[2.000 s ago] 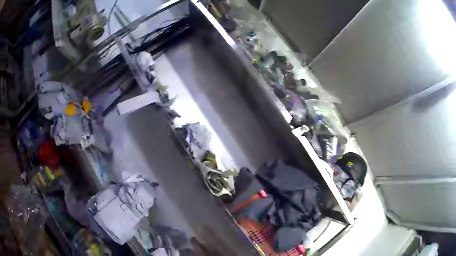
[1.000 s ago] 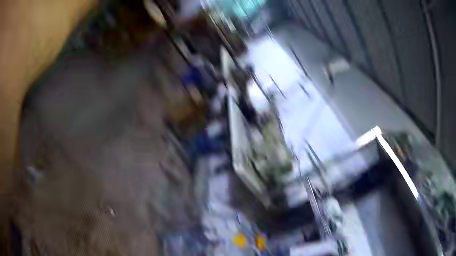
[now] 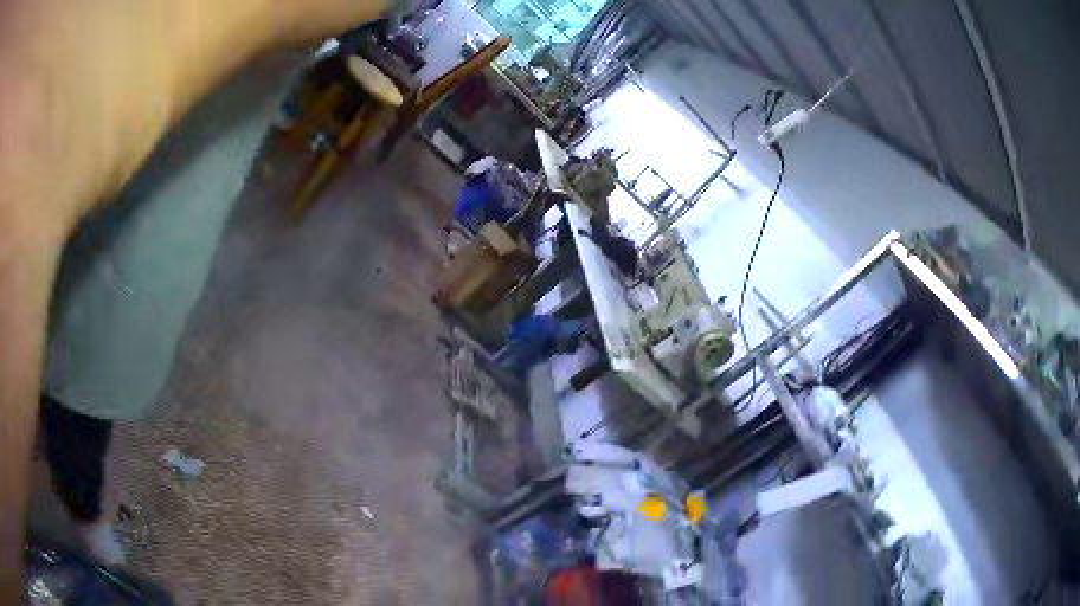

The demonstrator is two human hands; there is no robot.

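Observation:
My left hand (image 3: pixel 130 95) is very close to the camera, large and blurred, along the left and upper left edges. It appears wrapped around a smooth, pale green-white thing (image 3: pixel 160 266), which looks like a thermos or tumbler. The fingertips are cut off or too blurred to make out. Just below the pale thing is a dark shape like a trouser leg (image 3: pixel 77 456), with a pale foot-like end. My right hand is not in view.
A round-topped stool (image 3: pixel 377 81) stands on the speckled floor. A cream sewing machine (image 3: pixel 687 308) sits on a white table. A cardboard box (image 3: pixel 486 275), a cloth heap (image 3: pixel 616 503) and a metal-edged trough (image 3: pixel 965 320) also show. A dark shiny bag (image 3: pixel 83 580) lies lower left.
The view has swung from the trough and cloth heaps to the aisle and sewing tables. My hand has come in at the left, and the pale thing now shows beside it.

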